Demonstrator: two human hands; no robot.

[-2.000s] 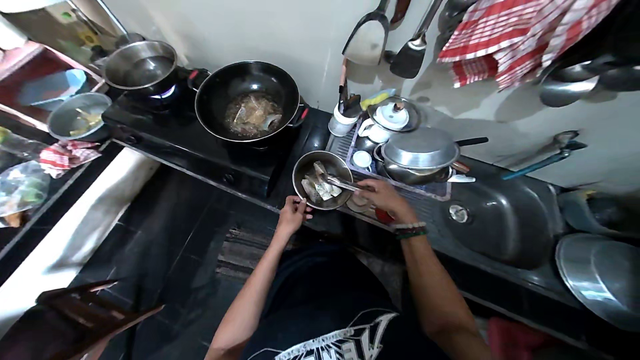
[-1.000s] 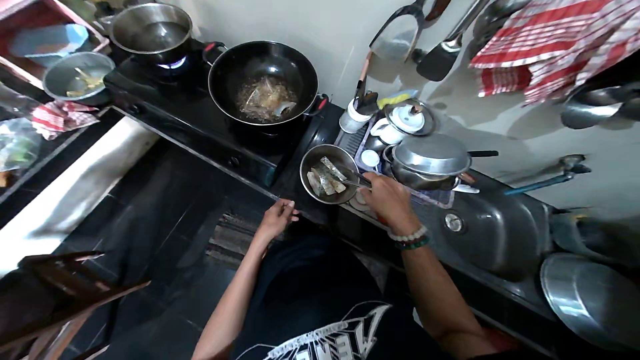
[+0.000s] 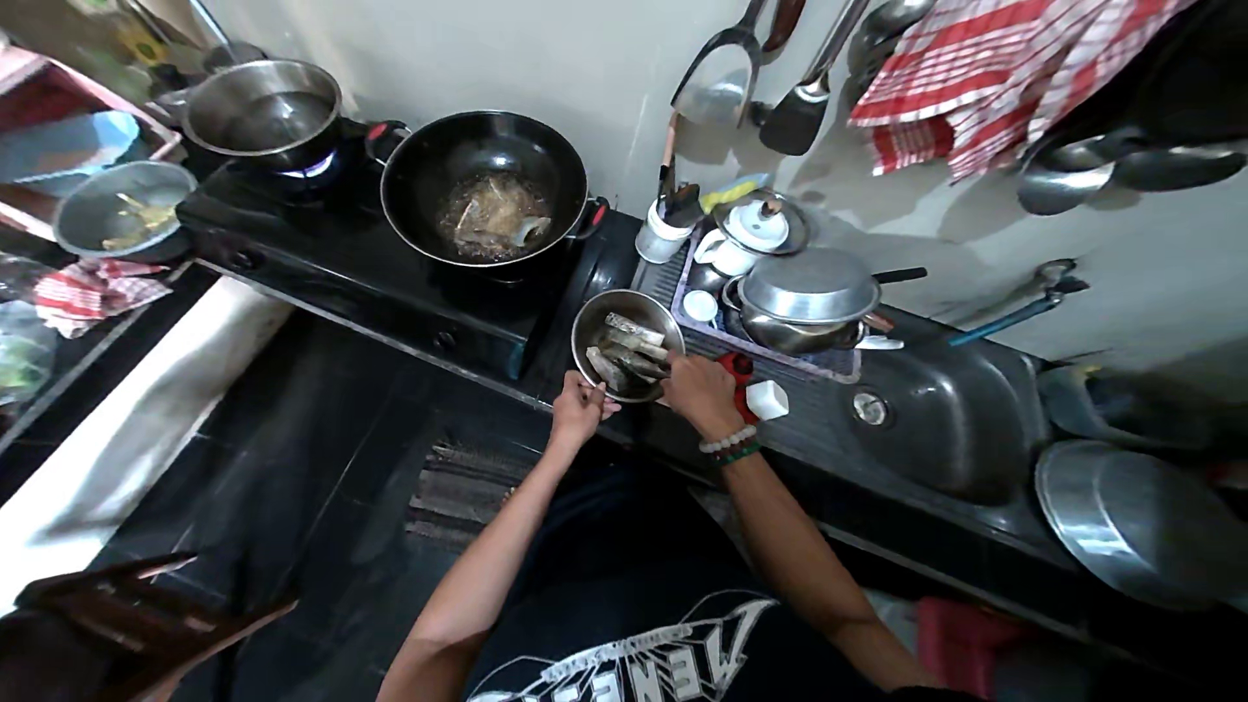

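Note:
A round metal bowl holding several pieces of fish is on the counter edge between the stove and the sink. My left hand grips the bowl's near left rim with thumb and fingers. At the bowl's right side is my right hand, its fingers curled over the rim; whether it holds a utensil is hidden. A black wok with bubbling oil and frying food stands on the stove, behind and left of the bowl.
A steel saucepan sits over a lit burner on the black stove. Right of the bowl are a red-capped container, a dish rack with a lidded pot, and the steel sink. Spatulas hang on the wall.
My left hand, apart from the bowl one second ago, now holds its rim. The metal utensil seen in my right hand earlier no longer shows clearly.

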